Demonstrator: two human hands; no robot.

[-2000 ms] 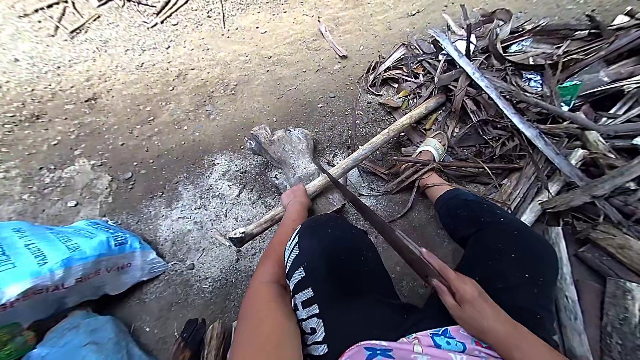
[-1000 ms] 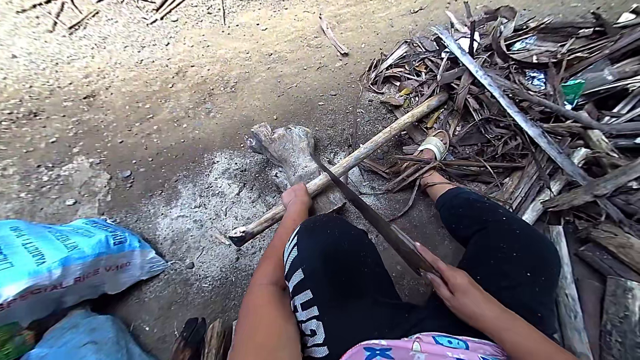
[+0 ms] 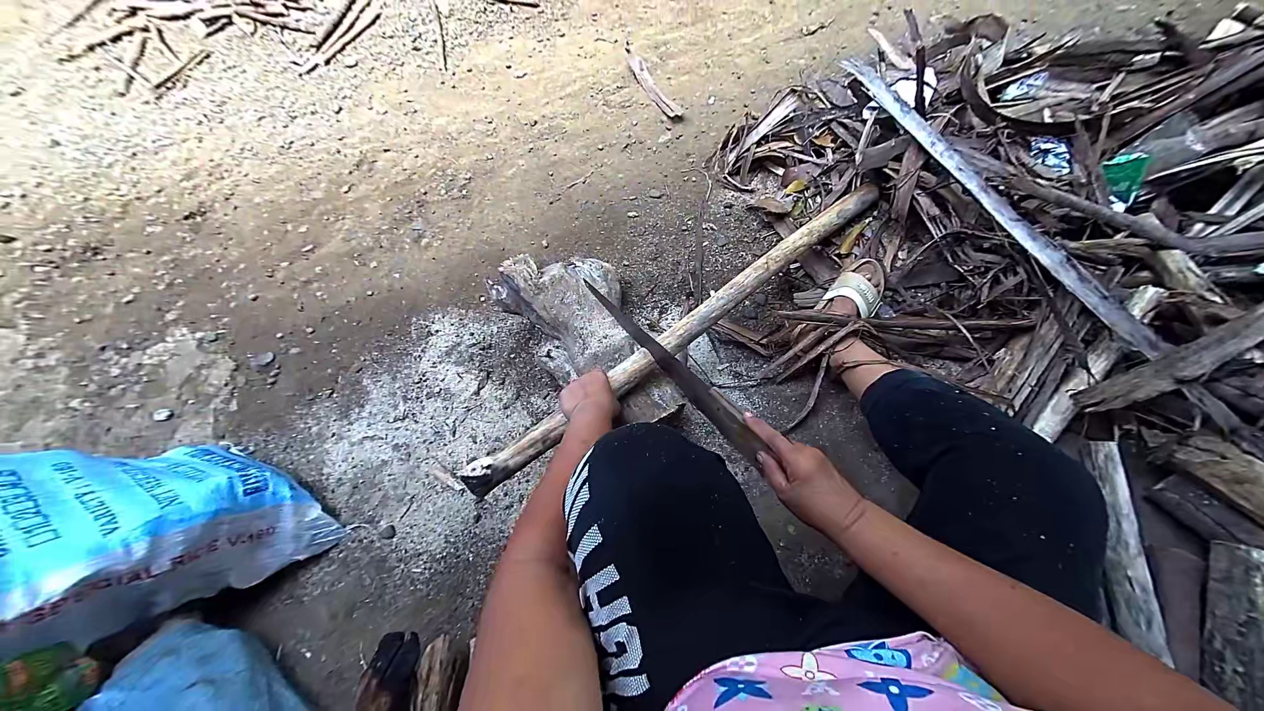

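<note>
A long wooden pole (image 3: 760, 272) with a charred lower end slants across a pale block of wood (image 3: 583, 306) on the ground. My left hand (image 3: 591, 397) is closed around the pole, just left of where it passes over the block. In my right hand (image 3: 805, 479) is a long dark blade (image 3: 691, 385), a machete by its shape, its grip mostly hidden by the fingers. The blade crosses over the pole, its tip above the block; whether it touches the pole I cannot tell.
A heap of dry husks and sticks (image 3: 938, 217) lies at the right, by my sandalled foot (image 3: 854, 291). A blue and white sack (image 3: 148, 523) and a blue plastic bag (image 3: 197, 671) are at the lower left. Split wood (image 3: 1126, 553) lies beside my leg.
My right hand and the blade have shifted slightly. My left hand keeps its hold on the pole at about the same place.
</note>
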